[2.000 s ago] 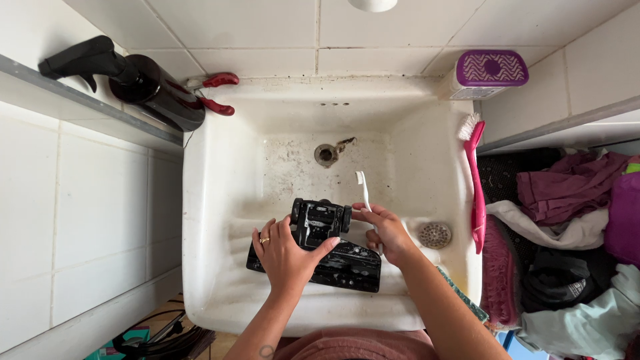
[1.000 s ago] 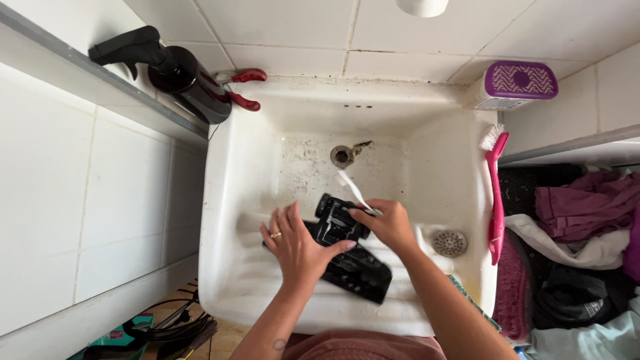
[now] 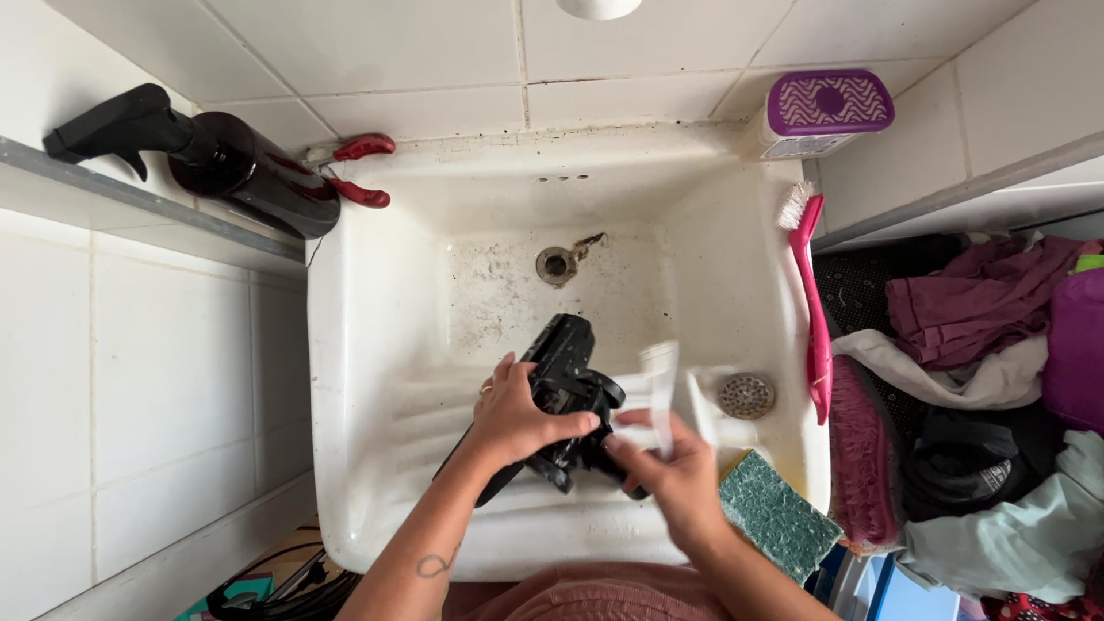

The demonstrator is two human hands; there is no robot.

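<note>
My left hand (image 3: 517, 423) grips a black plastic part (image 3: 561, 354) with soap suds on it, tilted over the ribbed front of a white ceramic sink (image 3: 354, 345). The part's kind cannot be told. At its right side is my right hand (image 3: 673, 466), holding a white toothbrush (image 3: 661, 388) upright between the fingers, blurred. The right fingertips are close to the black part; whether they touch it is unclear. A green and yellow scouring sponge (image 3: 776, 513) lies at the sink's front right corner, beside my right forearm.
On the left rim are a dark spray bottle (image 3: 259, 177) and red-handled pliers or cutters (image 3: 362, 194). A pink dish brush (image 3: 815, 319) lies along the right rim, near a purple-lidded container (image 3: 828, 103). Two drains (image 3: 556, 266) show in the sink. Clothes (image 3: 992, 293) are piled at right.
The black part has been turned and now stands more steeply angled in my left hand. My right hand has moved toward its lower right side with the toothbrush.
</note>
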